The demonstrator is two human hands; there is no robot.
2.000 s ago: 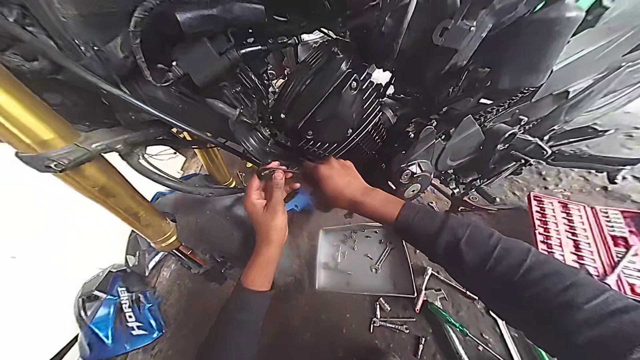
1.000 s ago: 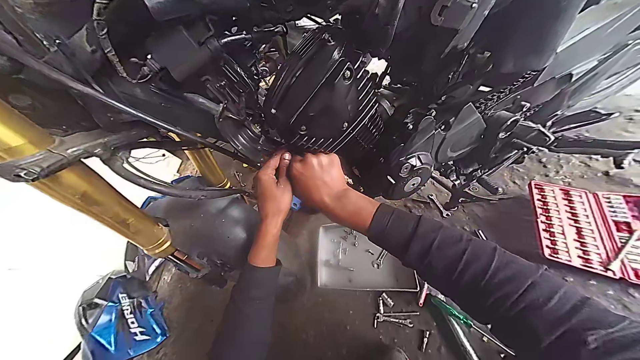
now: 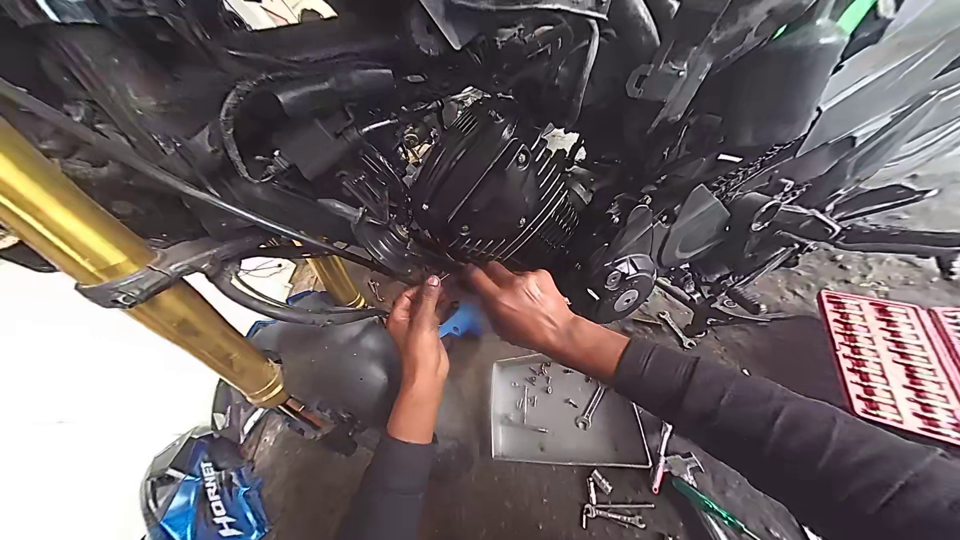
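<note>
Both hands are at the lower front edge of the finned black motorcycle engine [image 3: 495,187]. My left hand [image 3: 420,322] has its thumb and fingertips pinched together under the engine's front; what lies between them is too small to tell. My right hand [image 3: 525,307] is close beside it on the right, its fingers curled against the underside of the engine, their tips hidden. Behind and below the fingers shows a blurred blue thing [image 3: 461,321]. A grey metal tray [image 3: 499,412] with small bolts and a combination wrench [image 3: 590,409] lies on the ground below my right wrist.
Gold fork tubes [image 3: 127,262] stand at the left, above a blue and black fairing panel [image 3: 217,495]. Wrenches and sockets [image 3: 615,514], a hammer [image 3: 681,463] and a green-handled tool [image 3: 709,506] lie near the tray. A red socket case [image 3: 892,360] is at the right; another wrench [image 3: 677,330] lies behind.
Two seconds ago my left hand was more spread beneath the engine; one second ago both hands were closed tightly together. Now a gap shows between them, with the blue thing visible in it.
</note>
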